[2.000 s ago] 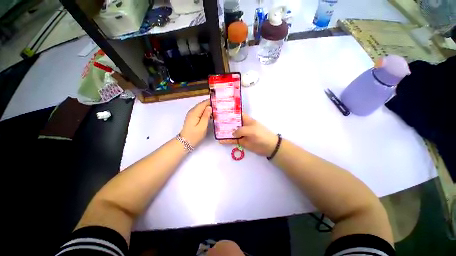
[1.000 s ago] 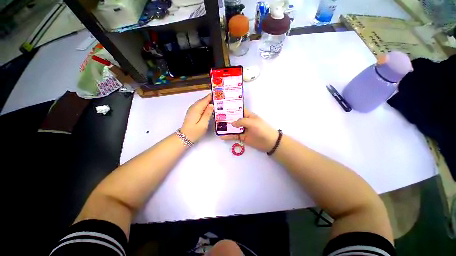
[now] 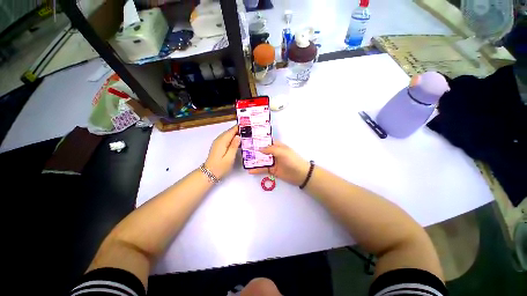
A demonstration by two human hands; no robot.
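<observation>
A black smartphone with a lit red, white and pink screen stands out over the white worktable, near the shelf's base. My left hand holds its left edge. My right hand holds its lower right side, with the thumb over the lower part of the screen. A small red-pink ring charm hangs below the phone. The fingers behind the phone are mostly hidden. Both forearms reach in over the table's front edge.
A dark shelf with a tissue box stands behind left. An orange-topped jar and brown-topped pump bottle are beside it. A lilac bottle, a thin dark tool and dark fabric lie right.
The view has shifted, so the table things sit lower and the right-side things further left. The phone's screen content has changed. Both hands keep hold of the phone.
</observation>
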